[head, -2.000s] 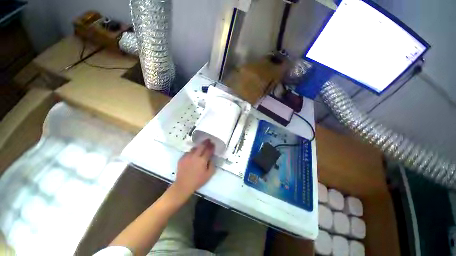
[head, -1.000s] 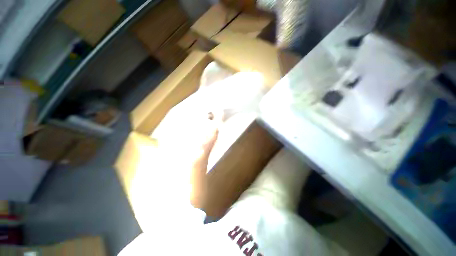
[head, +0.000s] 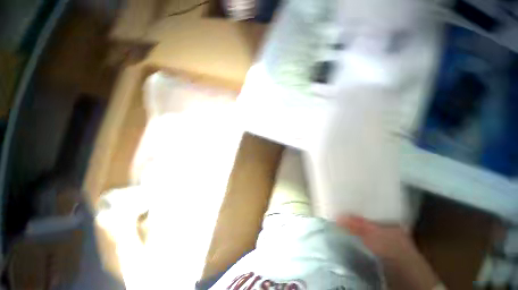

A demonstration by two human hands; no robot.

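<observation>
A long white plastic shell (head: 360, 156), strongly blurred, extends over the table's front edge, its upper end overlapping the white fixture (head: 369, 42). My right hand (head: 377, 232) comes from the lower right and grips the shell's lower end; single fingers do not show. Black blocks (head: 322, 72) show at the fixture's left. At the left carton, a pale, overexposed shape (head: 122, 207) may be my left hand, but glare hides its outline and whether it holds anything. Glare also hides the carton's contents.
The open left carton (head: 241, 198) stands against the white table (head: 284, 122). The blue mat (head: 474, 96), with a dark blurred object on it, lies right of the fixture. Shelving (head: 28, 90) is at far left. Pale blurred shapes (head: 505, 255) show at the lower right.
The view swung left to the carton, then partly back right. The shell and my right hand have come into view at the table front. The hand formerly over the carton has lost its clear outline.
</observation>
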